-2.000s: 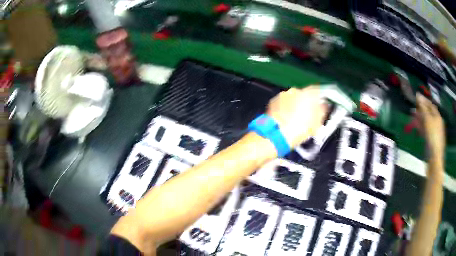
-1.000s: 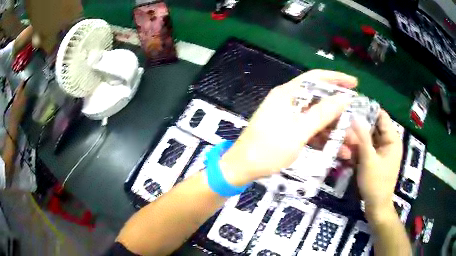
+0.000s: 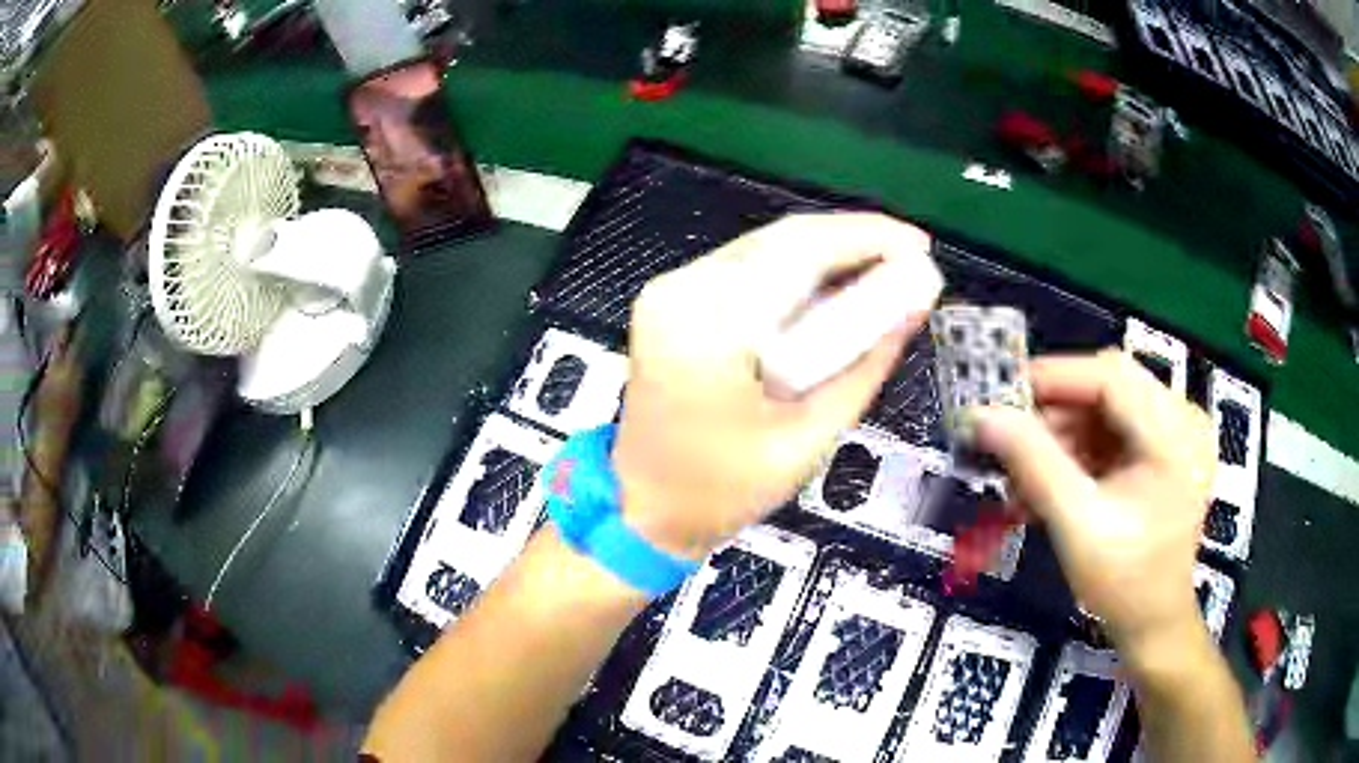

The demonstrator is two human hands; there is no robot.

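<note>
My left hand (image 3: 745, 358), with a blue wristband (image 3: 596, 511), holds a white housing frame (image 3: 853, 324) edge-on above the black tray. My right hand (image 3: 1118, 492) holds a circuit board unit (image 3: 984, 373) upright between thumb and fingers, its face crowded with small dark squares. A red piece (image 3: 981, 549) hangs at the board's lower end. The frame and the board are apart. The black blister tray (image 3: 656, 224) below them holds several white housing frames (image 3: 723, 641) in its pockets. The palm side of my left hand is hidden.
A white desk fan (image 3: 283, 276) and a dark upright smartphone (image 3: 420, 157) stand left of the tray. Beyond the tray, the green belt (image 3: 835, 172) carries units and red pieces. Another tray of frames (image 3: 1245, 90) is at the upper right. A red object (image 3: 231, 671) lies at lower left.
My hands were close together around the frame and board a second ago. Now they are apart, the left with the frame and the right with the board. Earlier, my right hand was out over the belt.
</note>
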